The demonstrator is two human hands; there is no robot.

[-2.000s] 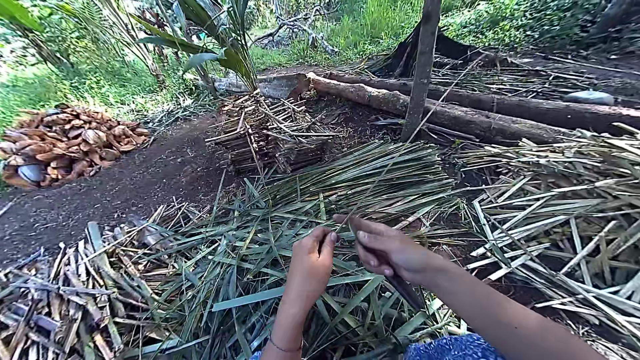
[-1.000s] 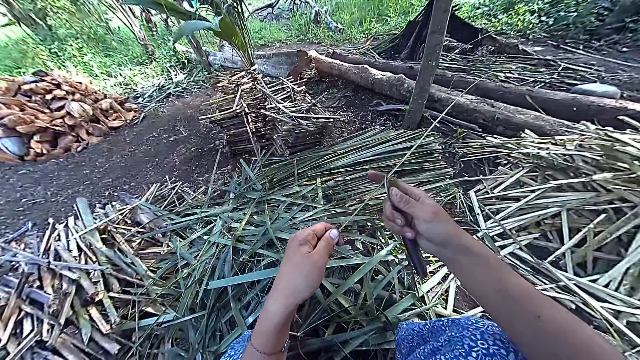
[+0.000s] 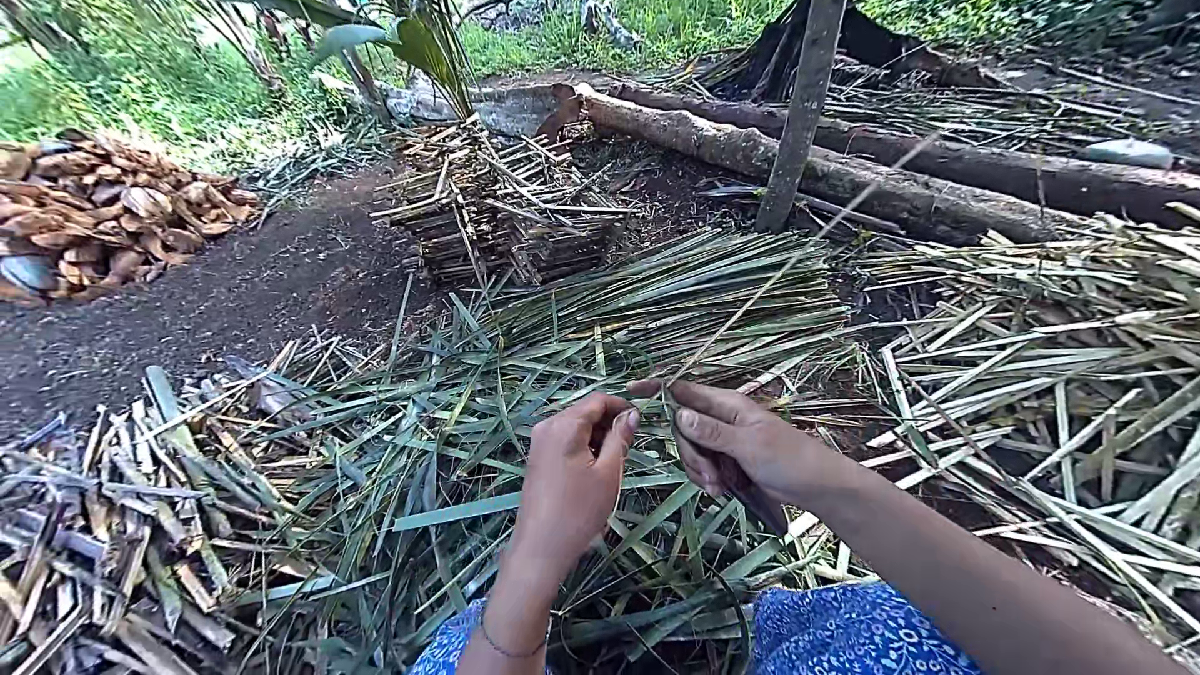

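My right hand [image 3: 741, 441] grips a thin pale strip [image 3: 759, 291], which slants up to the right from the fingertips. A dark handle, perhaps of a knife [image 3: 757, 502], shows under the same hand. Close by on the left is my left hand [image 3: 577, 469], its thumb and forefinger bent towards each other; whether anything thin is between them cannot be told. Beneath both hands lies a heap of green leaf strips [image 3: 450, 422], and beyond them a bundle of long green strips [image 3: 675, 291].
Cut stalks [image 3: 103, 534] lie at lower left, pale strips [image 3: 1059, 366] at right. Stacked sticks [image 3: 497, 206], a thin post [image 3: 802, 112] and logs [image 3: 844, 178] stand or lie beyond. A pile of husks [image 3: 112, 206] is at far left, beside dark bare soil [image 3: 225, 300].
A second ago the hands were farther apart, with the right one higher; now they are close together again. The thin strip remains in the right hand.
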